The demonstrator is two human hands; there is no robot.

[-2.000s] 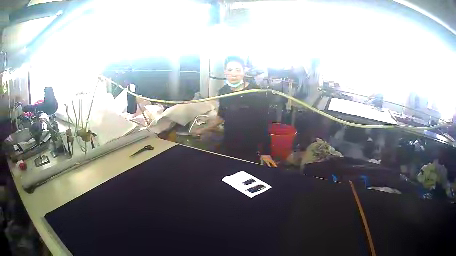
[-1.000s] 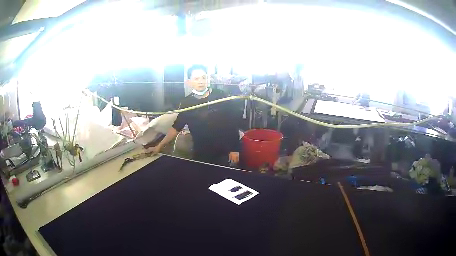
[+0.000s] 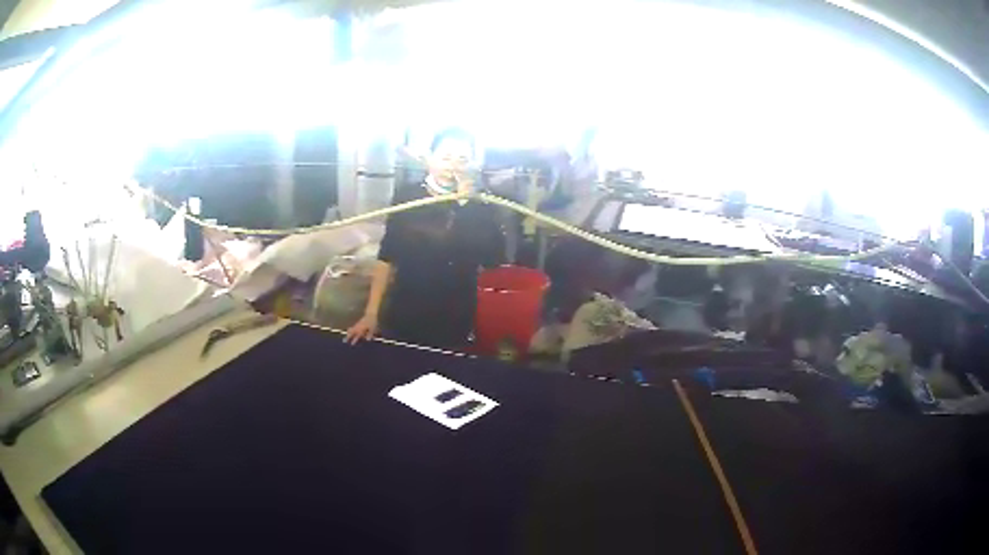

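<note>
Dark fabric [image 3: 282, 434] lies flat over most of the table, navy on the left and blacker on the right. A white card [image 3: 444, 400] with two dark marks lies on the navy part. A long thin orange-brown stick [image 3: 713, 466] lies across the black part, running to the bottom edge of the picture. Neither my left hand nor my right hand is in view.
A person [image 3: 439, 260] in dark clothes stands across the table, one hand at the cloth's far edge. Dark shears [image 3: 233, 333] lie on the pale table end [image 3: 141, 399]. A red bucket [image 3: 512, 311] stands behind the table. A yellowish cable [image 3: 640, 256] hangs across the view.
My view has shifted, so the table things sit further left. The person reached to the shears area, then drew back; a hand now rests at the cloth's far edge and the other is near the face.
</note>
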